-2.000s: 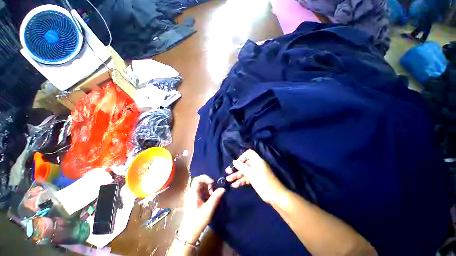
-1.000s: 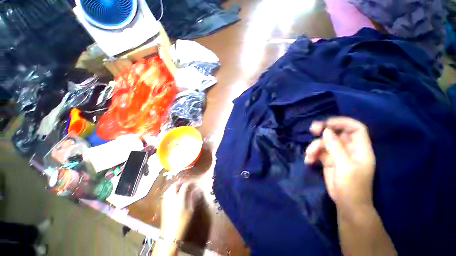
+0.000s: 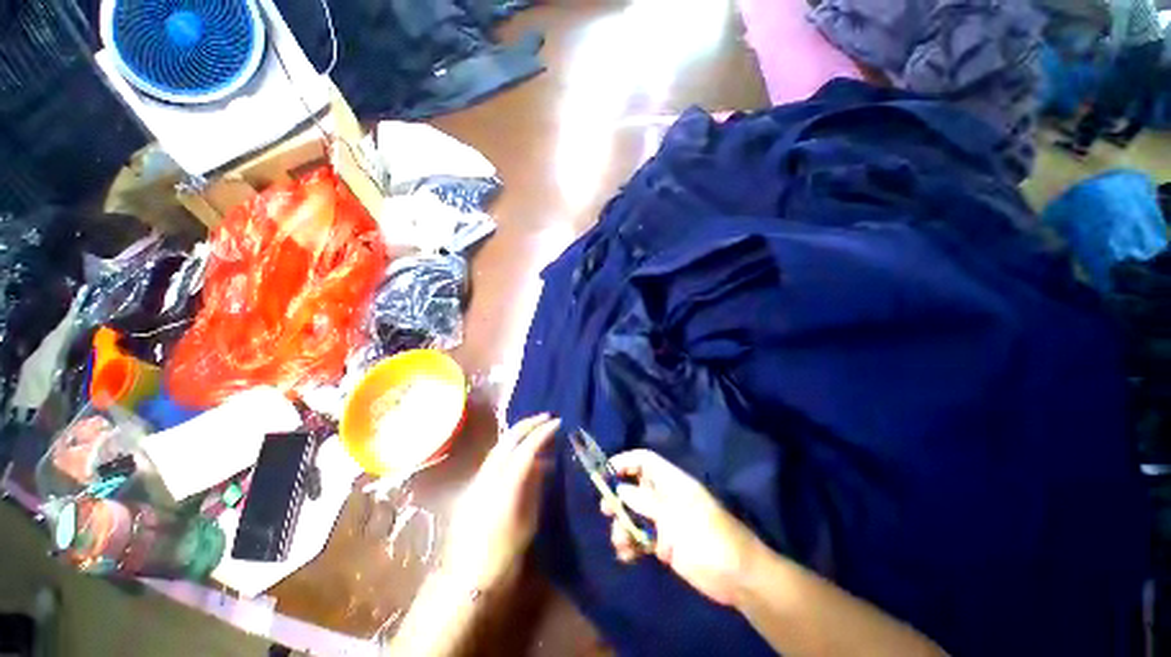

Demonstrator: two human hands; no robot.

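Note:
A large dark blue garment (image 3: 886,372) lies heaped in front of me, with shinier lining showing in its folds. My left hand (image 3: 503,494) is at the garment's left edge, its fingertips at the cloth; a hold on it cannot be made out. My right hand (image 3: 674,520) holds small metal snips (image 3: 609,485), whose blades point up and left over the cloth, just right of my left fingertips. The button is not visible now.
On the left stand an orange-yellow bowl (image 3: 405,412), a black phone (image 3: 272,497) on white paper, a red-orange plastic bag (image 3: 285,289), shiny packets (image 3: 421,300), a clear jar (image 3: 116,537) and a fan (image 3: 184,45). White thread scraps lie below the bowl.
The snips that lay below the bowl are now in my right hand. My left hand has moved from the table to the garment's edge. The button seen earlier no longer shows.

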